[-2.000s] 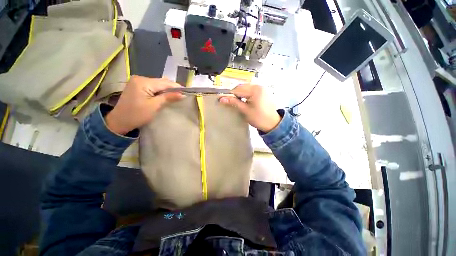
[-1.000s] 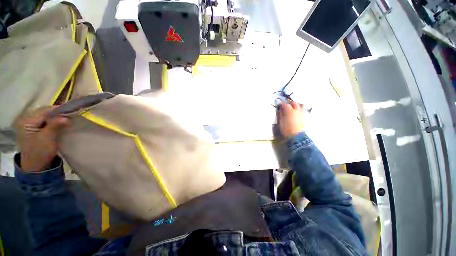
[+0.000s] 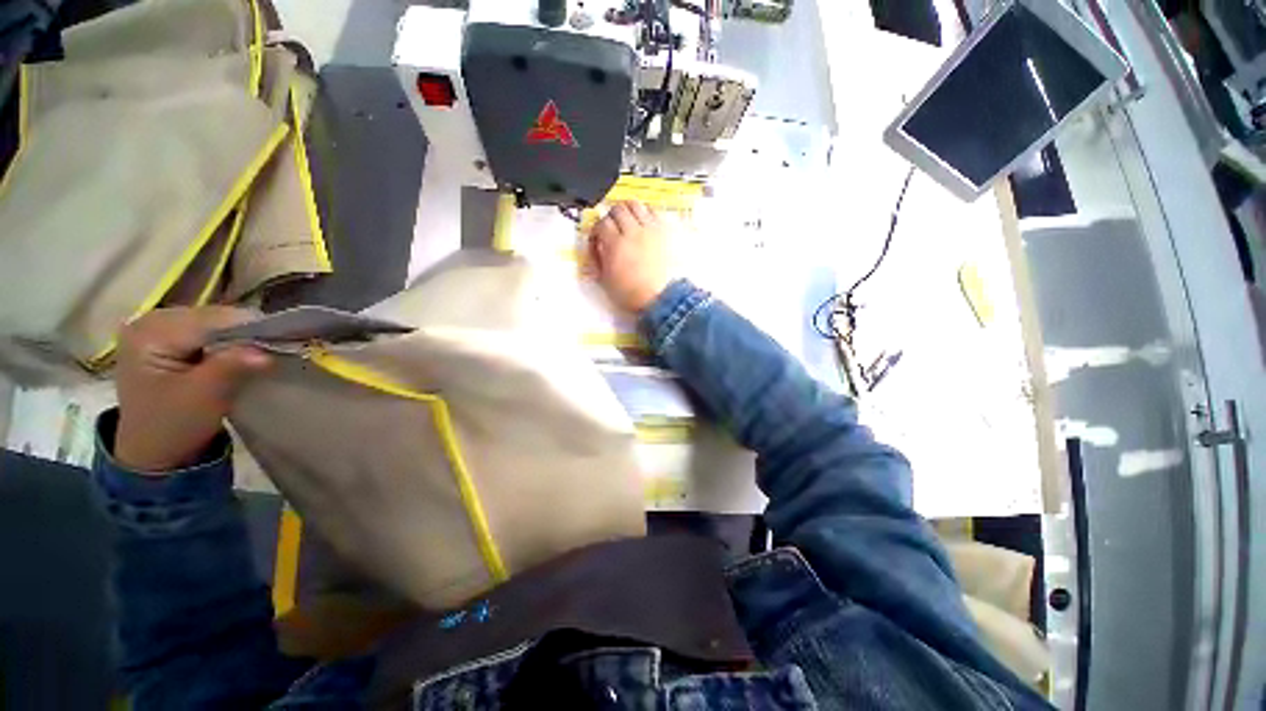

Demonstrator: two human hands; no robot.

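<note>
My left hand [image 3: 176, 382] grips the grey-beige end of the bag body [image 3: 364, 458], at the left. The bag body is a large beige fabric piece with a yellow seam, hanging across my lap and the table's front edge. My right hand [image 3: 628, 258] lies at the yellow sewing template [image 3: 658, 192] under the head of the pattern sewing machine [image 3: 544, 118]. Its fingers are bent, and I cannot tell whether they hold something. Another yellow-edged template part [image 3: 653, 417] shows between the bag body and my right sleeve.
Stacked beige bag pieces [image 3: 132, 167] lie at the left. A control screen [image 3: 1007, 95] stands at the upper right, its cord [image 3: 841, 313] running down to small dark snips [image 3: 878, 368]. A yellow oblong piece [image 3: 975, 295] lies at the table's right.
My right hand let go of the bag's end, reached to the cord area, then moved left and up to the template. My left hand has carried the bag's end to the left.
</note>
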